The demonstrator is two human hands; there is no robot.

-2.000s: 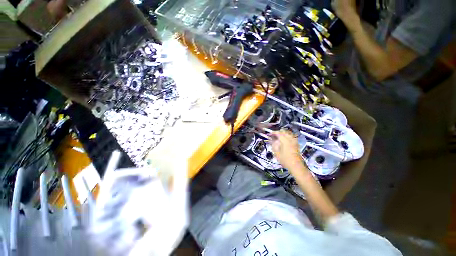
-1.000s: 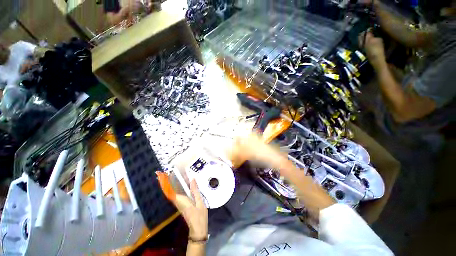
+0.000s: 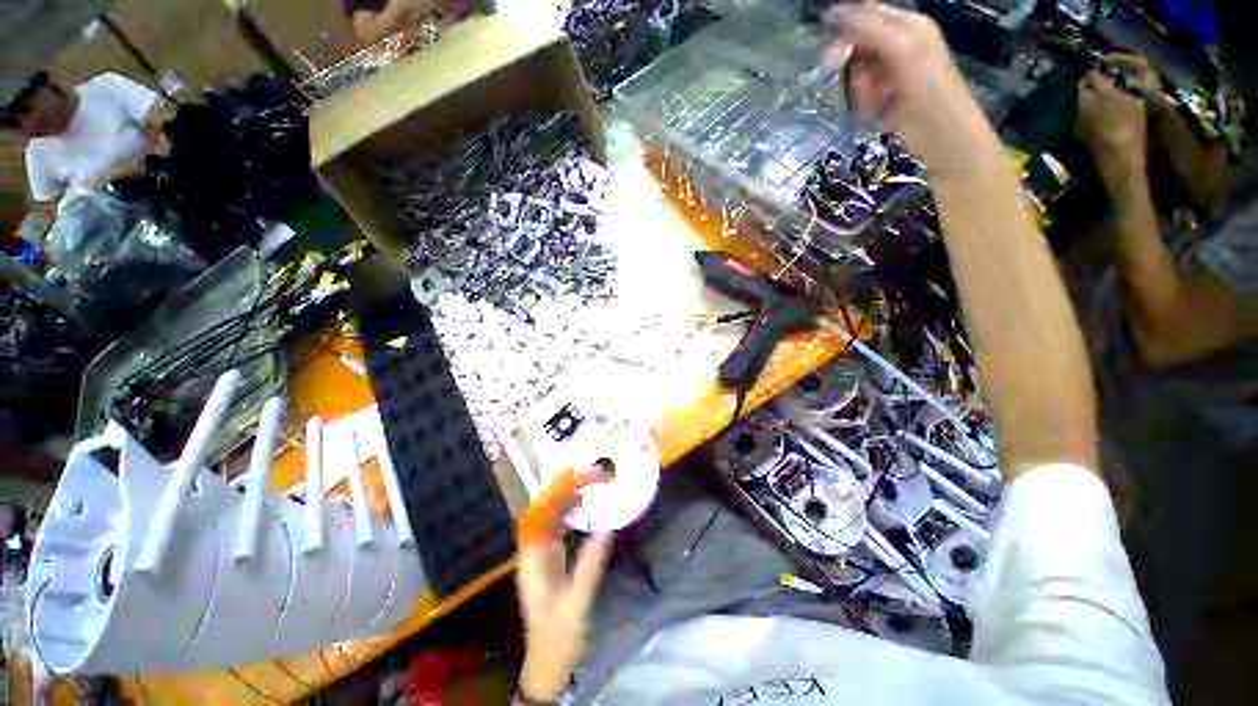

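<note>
My left hand (image 3: 556, 586), with orange on a finger, holds a white housing (image 3: 625, 476) by its round end at the table's front edge. The housing has a centre hole and a small dark square opening; a white rod (image 3: 516, 465) lies along its left side. My right hand (image 3: 890, 69) is raised over the clear plastic tray (image 3: 745, 111) at the back right. Its fingers are bent; whether they hold anything is too blurred to tell.
A glue gun (image 3: 762, 324) lies right of the housing. Stacked housings (image 3: 221, 572) with rods stand left, beside a black pocketed tray (image 3: 428, 448). An open carton (image 3: 442, 104) with metallic parts stands behind a pile of white fittings (image 3: 517, 361). Wired housings (image 3: 814, 508) fill a box right. Other people are nearby.
The stack of housings was one short move ago nearer the camera; a housing came to the table front in my left hand. My right arm has swung from the table front up to the clear tray.
</note>
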